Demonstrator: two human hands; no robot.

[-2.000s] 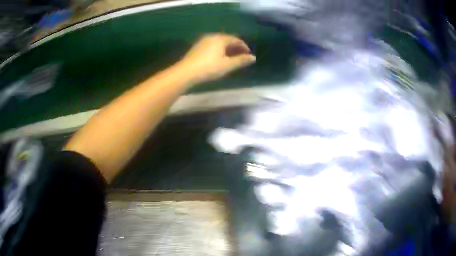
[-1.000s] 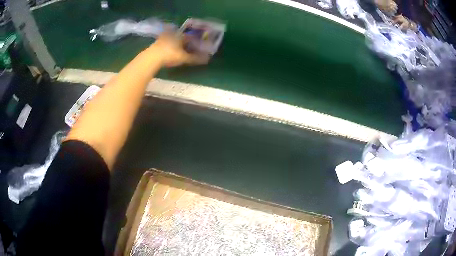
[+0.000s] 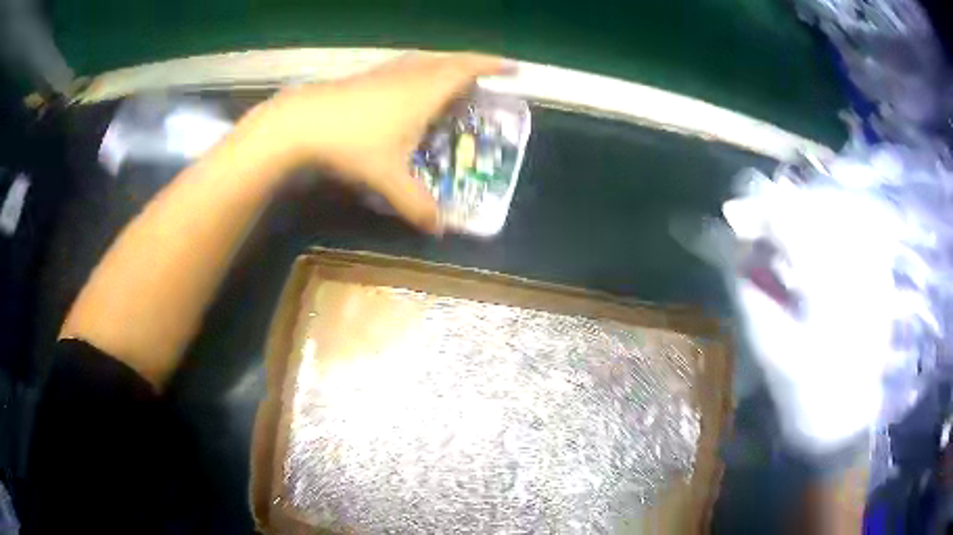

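My left hand [image 3: 366, 131], bare, has its thumb and fingers around the left side of a white power strip housing [image 3: 507, 167]. The housing's open back faces up and shows a circuit board with a yellow block and small blue and green parts. It is over the dark bench, behind the cardboard tray. My right hand [image 3: 810, 313], in a white glove, is blurred at the right, beside the tray. A red piece, possibly the cutters' handle [image 3: 771, 282], shows at the glove.
A brown cardboard tray [image 3: 721, 387] holds many thin silvery pieces. The green conveyor belt [image 3: 627, 47] and its pale rail [image 3: 648, 99] cross behind the bench. Bagged white units [image 3: 925, 240] are piled at the right. A shiny bag [image 3: 172, 131] lies at the left.
My left hand has brought the housing from over the green belt to the dark bench behind the tray. My gloved right hand has come into view at the right.
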